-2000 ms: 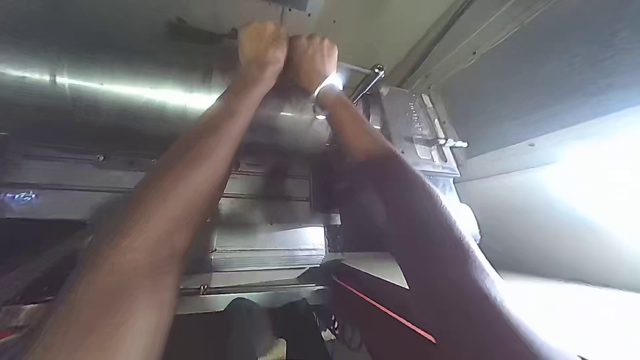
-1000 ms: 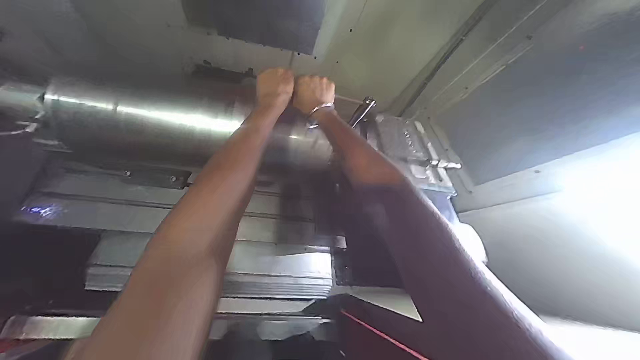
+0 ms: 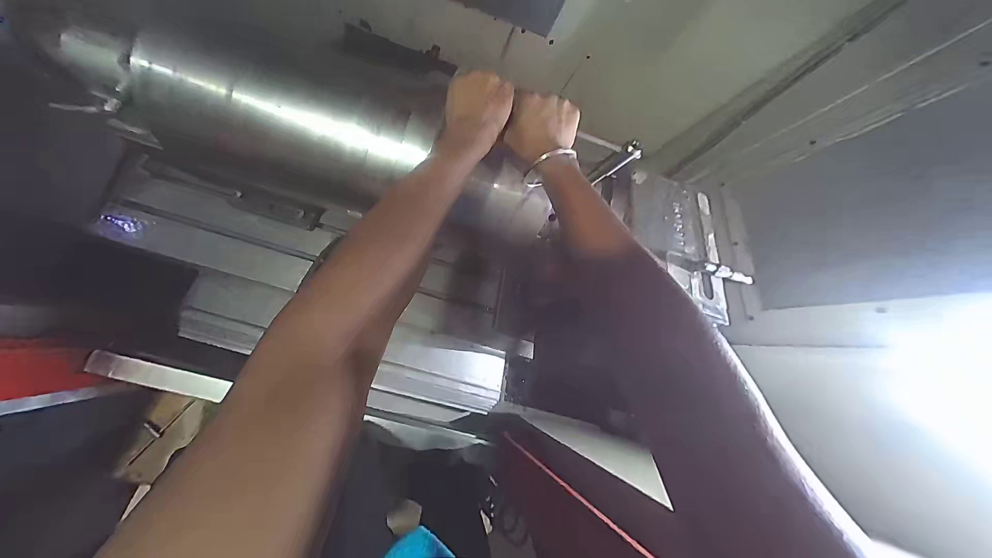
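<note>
A large, shiny metal cylinder [image 3: 287, 124] lies across the upper left and centre, inside a machine that looks like a lathe. At its right part, on the far upper side, my left hand [image 3: 478, 105] is closed in a fist. My right hand [image 3: 542, 124], with a metal bangle [image 3: 554, 157] at the wrist, forms a fist close beside it. Between the fists shows a dark brown piece [image 3: 509, 130], too blurred to name. Both hands seem to grip it, though the fingers hide most of it. My forearms cover part of the cylinder and the machine bed.
Right of the hands stand a metal rod with a round end [image 3: 620, 161] and a slotted metal bracket [image 3: 701, 271]. Stepped metal way covers [image 3: 442, 376] lie below the cylinder. A pale enclosure wall [image 3: 821, 434] with strong glare is at right. A red panel [image 3: 39, 368] shows at lower left.
Both fists stay close together at the cylinder's far side through all frames. The view has shifted and tilted; the red panel at lower left shows more fully now.
</note>
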